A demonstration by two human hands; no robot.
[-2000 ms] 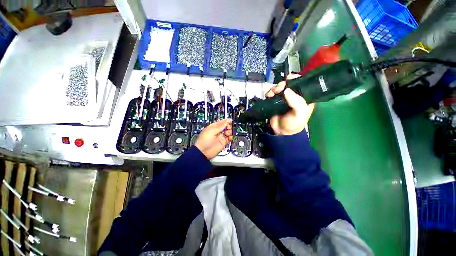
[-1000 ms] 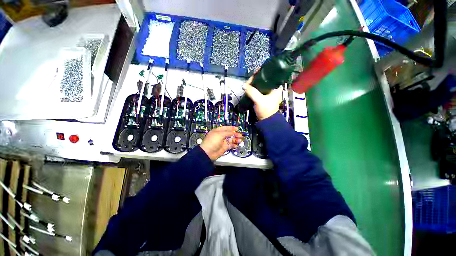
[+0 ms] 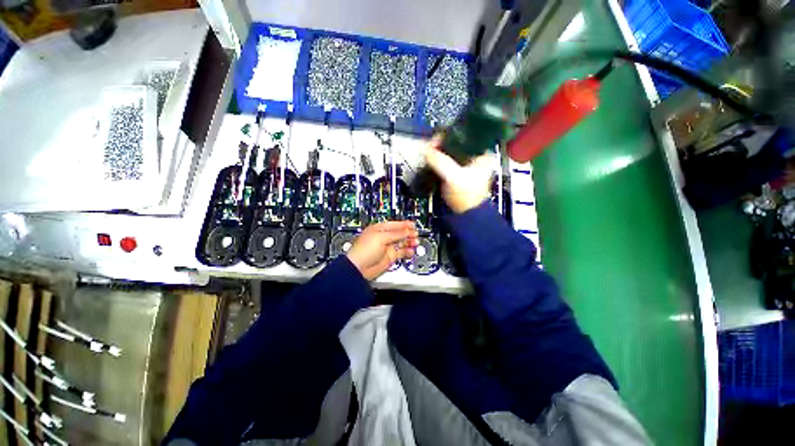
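Several black housings (image 3: 308, 218) with green circuit boards and thin wires stand side by side on the white bench edge. My right hand (image 3: 464, 179) grips a dark electric screwdriver (image 3: 475, 126), blurred, its nose pointing down at the far half of a housing on the right of the row. My left hand (image 3: 383, 247) is over the near half of the housings just left of that nose, thumb and fingertips close together. Whether it holds a small screw cannot be made out. White strips (image 3: 393, 161) stand out of the housings' far ends.
Blue parts bins (image 3: 305, 113) with silver screws and white parts stand behind the housings. A red bottle-shaped object (image 3: 555, 120) hangs right of the screwdriver. A green conveyor belt (image 3: 619, 261) runs on the right. A white machine (image 3: 65, 187) and white rods (image 3: 83, 399) are at left.
Since the first frame the screwdriver has swung from slanting right to more upright, and my left hand has moved slightly down and nearer. Since the second frame little has changed.
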